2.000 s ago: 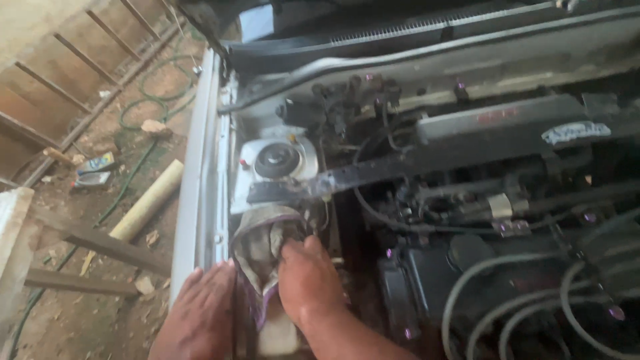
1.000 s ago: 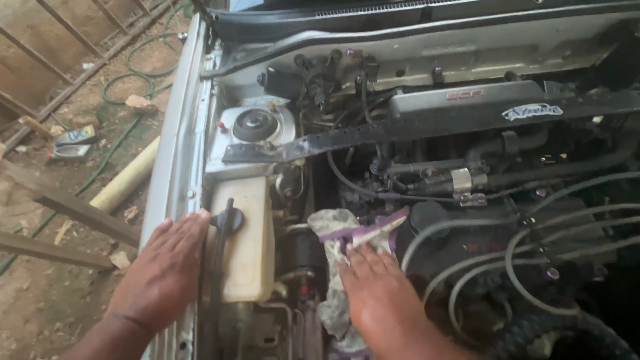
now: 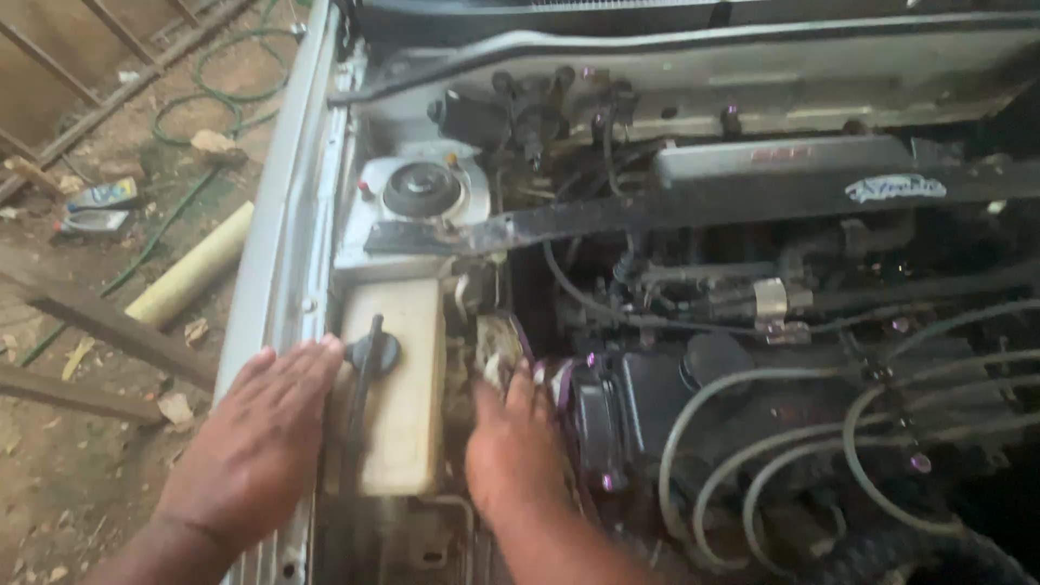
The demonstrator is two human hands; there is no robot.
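Observation:
My left hand (image 3: 256, 435) rests flat on the silver fender edge (image 3: 272, 244) of a car, fingers near the black cap (image 3: 375, 353) of a cream plastic fluid reservoir (image 3: 406, 422). On the reservoir's right, my right hand (image 3: 516, 431) reaches down into the engine bay. Its fingers press on a grey cloth with purple edging (image 3: 497, 341), bunched in the gap between reservoir and engine. The hand hides part of the cloth, and its fingertips are blurred.
Behind the reservoir is a strut tower (image 3: 421, 191), with a dark strut bar (image 3: 585, 219) running right. Pale ignition cables (image 3: 707, 398) curve over the engine cover (image 3: 650, 406). Wooden bars (image 3: 106, 333), a yellowish pipe (image 3: 191, 264) and a green hose (image 3: 162, 236) lie to the left outside.
My right hand and the cloth were over the reservoir's place at first, then spread beside the engine; now the cloth is bunched in the gap. My left hand has stayed on the fender.

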